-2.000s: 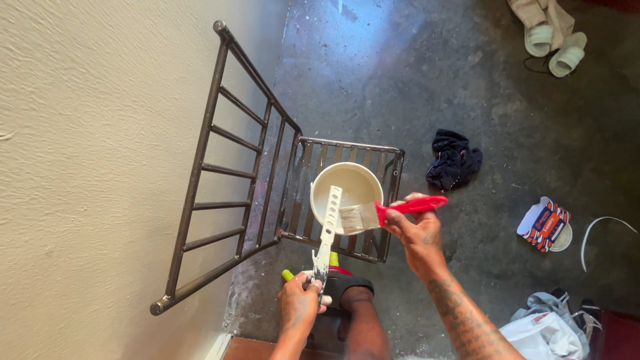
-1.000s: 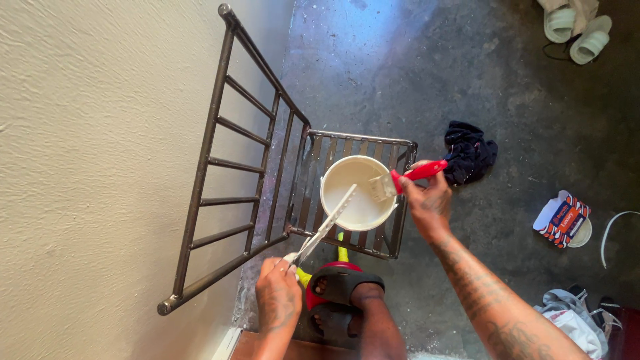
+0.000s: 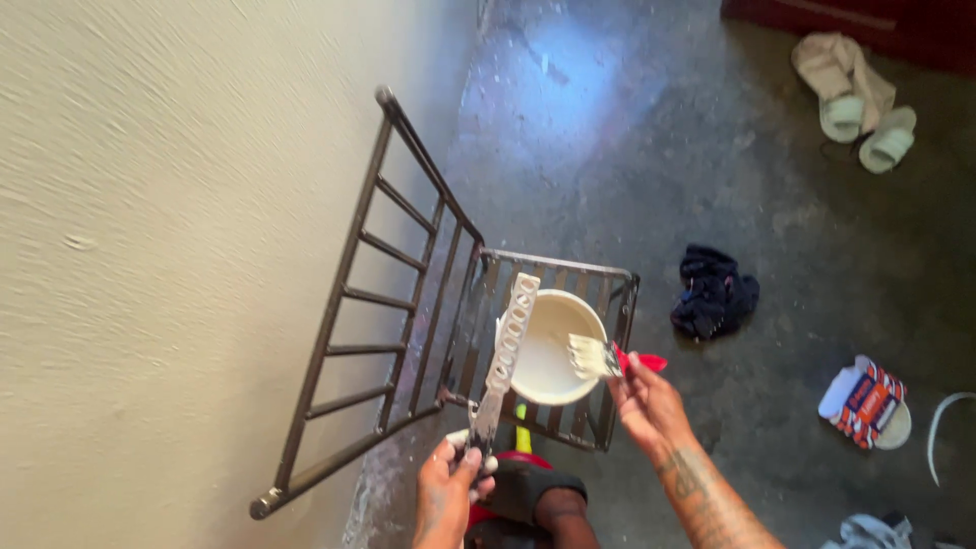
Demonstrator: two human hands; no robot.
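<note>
A white bucket [image 3: 568,381] with pale paint inside stands on the slatted seat of a dark metal chair [image 3: 560,263]. My right hand [image 3: 648,404], at the bucket's right side, grips the red handle of a paintbrush [image 3: 597,357]; its bristles carry thick cream paint and are over the bucket. My left hand [image 3: 454,480], below and left of the bucket, holds a paint-smeared flat stick [image 3: 512,332] with a row of holes by its dark lower end. The stick slants up past the bucket's left rim.
A textured cream wall [image 3: 152,229] rises at the left, beside the chair's barred back. On the concrete floor lie a dark cloth [image 3: 714,293], a printed carton [image 3: 865,402], a white curved strip [image 3: 936,435] and pale sandals [image 3: 888,141]. A foot in a black sandal [image 3: 534,488] is below the chair.
The brush has gone from dipping inside the bucket to lying flatter above it, its bristles now showing thick paint. The stick has turned more upright, toward the bucket's left side.
</note>
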